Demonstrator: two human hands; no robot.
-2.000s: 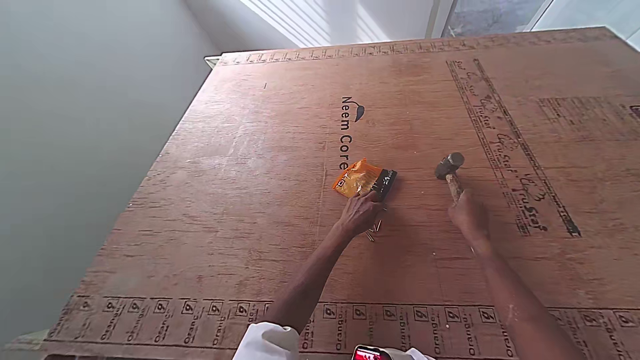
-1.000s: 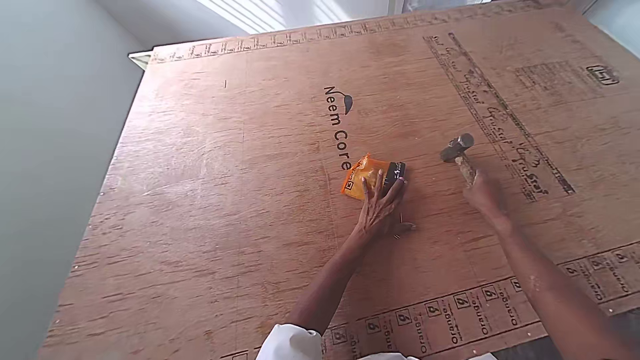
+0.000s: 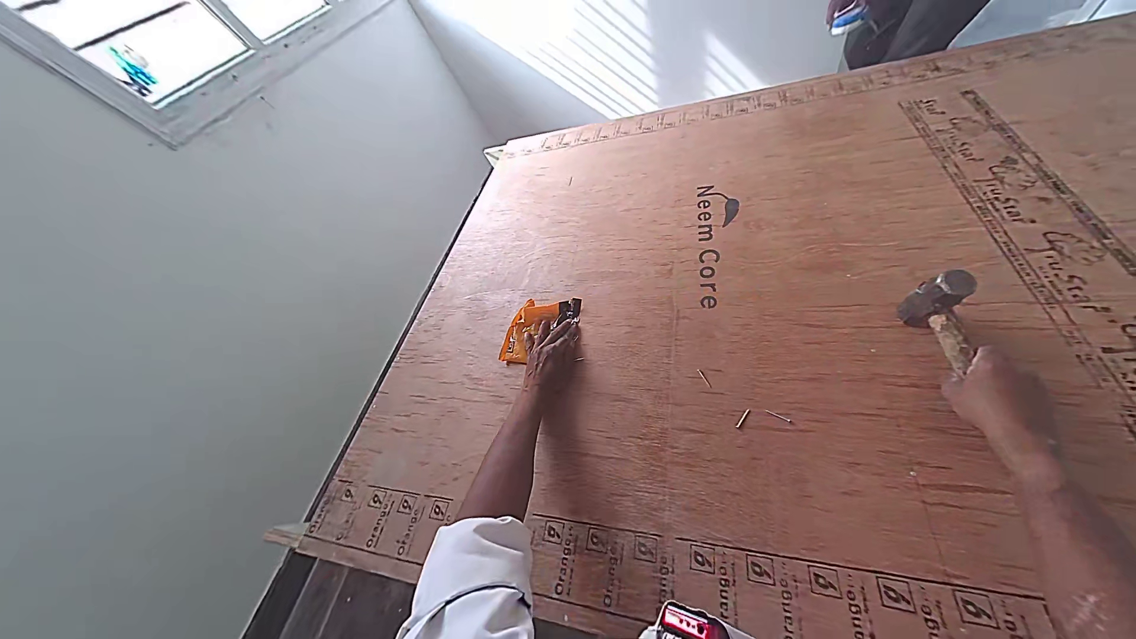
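Observation:
My left hand (image 3: 552, 351) rests on an orange and black plastic packet (image 3: 531, 330), which lies on a large plywood sheet (image 3: 621, 426); its fingers are at the packet's dark end, and whether they grip it does not show. A thin nail (image 3: 579, 359) lies just right of those fingers. My right hand (image 3: 998, 395) is closed around the wooden handle of a club hammer (image 3: 937, 297), its metal head pointing away from me over the right part of the sheet. Between the hands lie loose nails (image 3: 743, 418), several counting the one by the packet.
A plain wall (image 3: 222, 337) with a window (image 3: 177, 71) runs along the left edge of the sheet. Past the far edge, a person (image 3: 914, 27) is partly in view, a hand holding a blue and white thing. A wood strip (image 3: 282, 535) juts out at the near left corner.
My left hand and the orange packet have moved left across the plywood, away from the printed lettering. Loose nails now show between the hands. The view has shifted toward the left wall.

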